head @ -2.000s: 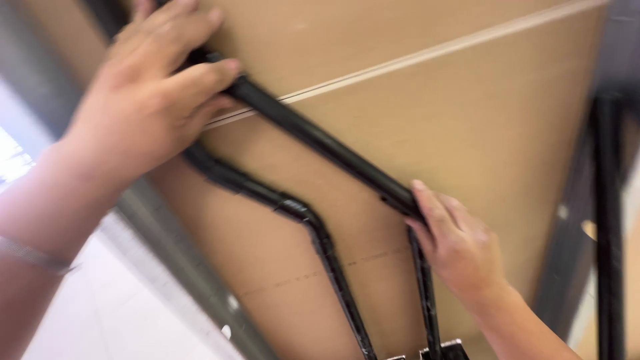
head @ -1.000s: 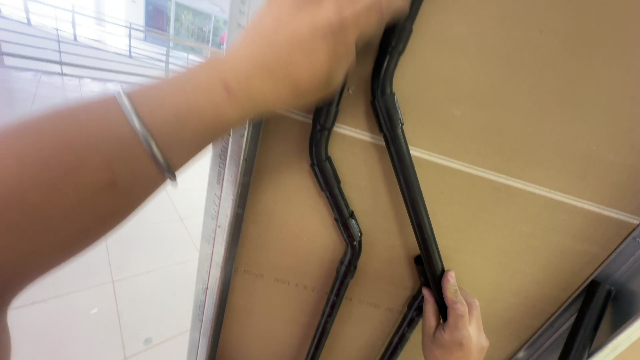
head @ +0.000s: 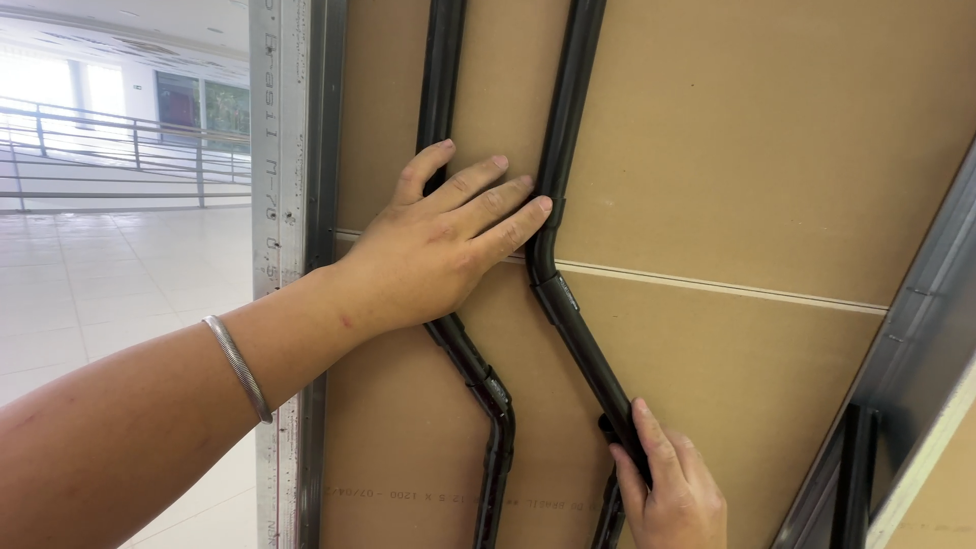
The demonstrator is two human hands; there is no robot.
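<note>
Two black plastic conduits run up the brown board of a stud wall. My left hand point(head: 457, 236), fingers spread, lies across the left conduit point(head: 438, 84), its fingertips at the right conduit point(head: 568, 114) just by an elbow fitting point(head: 543, 252). Whether it grips either is unclear. Lower right, my right hand point(head: 675, 488) holds the slanting lower part of the right conduit between thumb and fingers. Behind that part, the top of a short black pipe point(head: 610, 488) shows. The left conduit bends at another elbow point(head: 499, 412) and runs down out of view.
A galvanized steel stud point(head: 278, 191) bearing print stands upright on the left. Another metal stud point(head: 903, 328) slants along the right, with a black pipe point(head: 855, 473) beside it. A pale joint line point(head: 724, 290) crosses the board. Beyond lie a tiled floor and metal railings point(head: 130, 152).
My left hand has come down from high on the conduits to beside the right conduit's elbow. My right hand keeps its hold on the right conduit's lower part. The view has turned.
</note>
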